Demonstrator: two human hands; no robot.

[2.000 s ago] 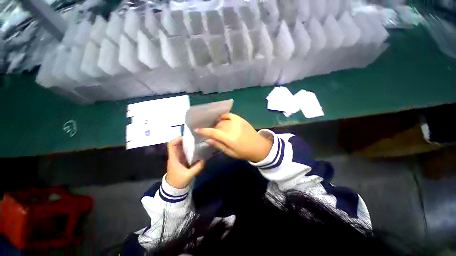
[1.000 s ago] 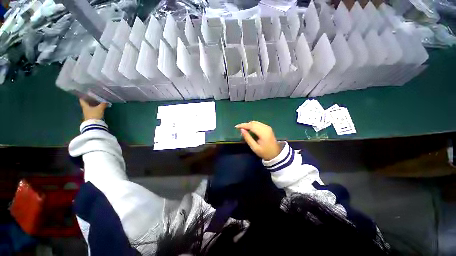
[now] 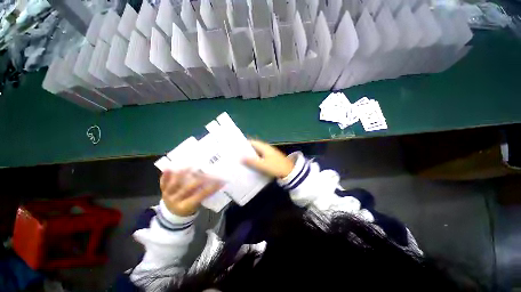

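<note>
A white flat carton blank (image 3: 214, 157) with small dark print and notched tabs is held in front of the bench edge, tilted. My left hand (image 3: 185, 191) grips its lower left part, fingers across its face, slightly blurred. My right hand (image 3: 269, 159) holds its right edge, with fingers on the printed face. Behind stands a long double row of white open boxes (image 3: 211, 54) with raised pointed lids. The undersides of the blank and some fingertips are hidden.
Small printed white cards (image 3: 372, 116) lie fanned on the green bench (image 3: 228, 117) at the right. A clear loop (image 3: 93, 134) lies at the left. Shiny wrapped goods (image 3: 28, 34) are heaped behind. A red stool (image 3: 63, 231) stands at lower left, a brown carton (image 3: 451, 157) at right.
My left hand has come back from the left end of the box rows. The flat blank has left the bench and is now in both hands. My right hand has closed on it.
</note>
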